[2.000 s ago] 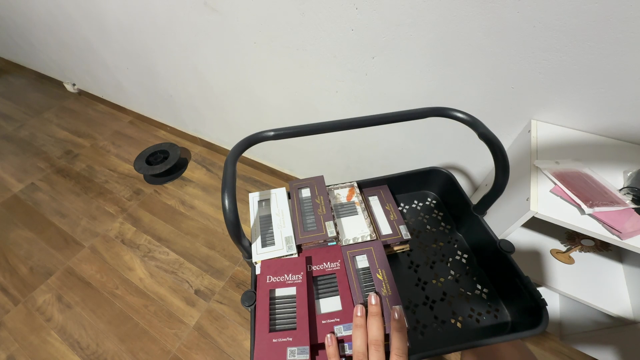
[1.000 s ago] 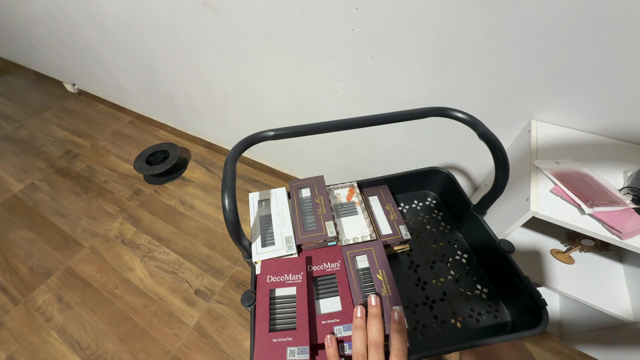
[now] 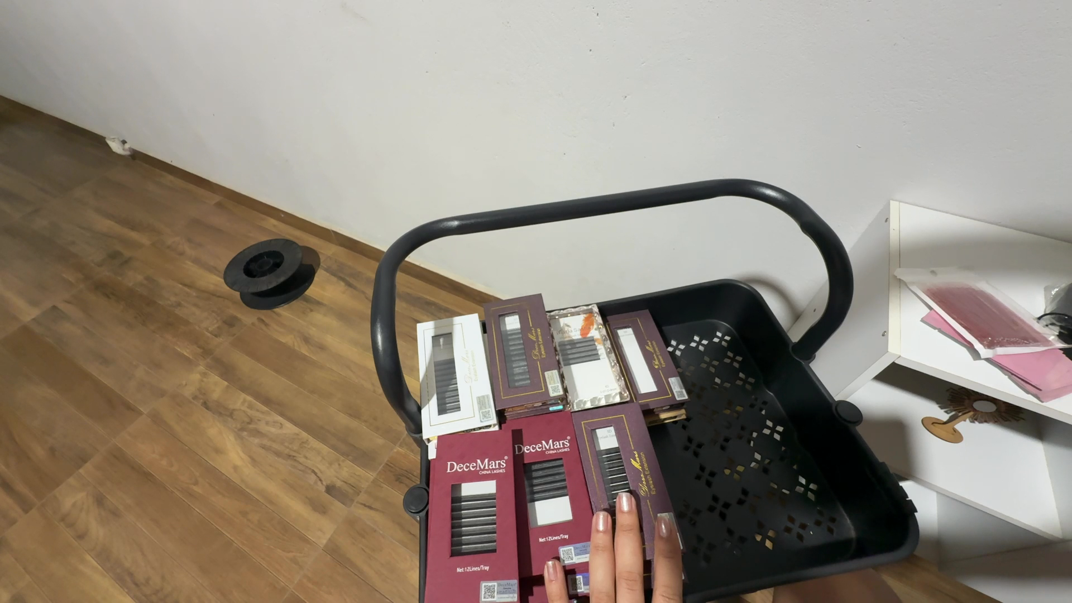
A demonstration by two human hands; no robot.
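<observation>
A black plastic basket (image 3: 737,444) with a raised handle fills the lower middle. Its left part holds two rows of eyelash extension boxes. In the back row are a white box (image 3: 475,368), a purple box (image 3: 540,352), a patterned box (image 3: 599,381) and another purple one (image 3: 663,356). Two dark red DeceMars lash boxes (image 3: 452,519) and a purple lash box (image 3: 628,427) make up the front row. At the bottom edge, one hand, seemingly my right hand (image 3: 624,557), rests its spread fingertips on that front purple box. My left hand is out of view.
White shelves (image 3: 930,243) at the right hold pink packets (image 3: 988,314) and, lower down, a wooden ornament (image 3: 946,429). On the wooden floor at the left lies a black spool (image 3: 264,266). A white wall (image 3: 502,100) stands behind the basket.
</observation>
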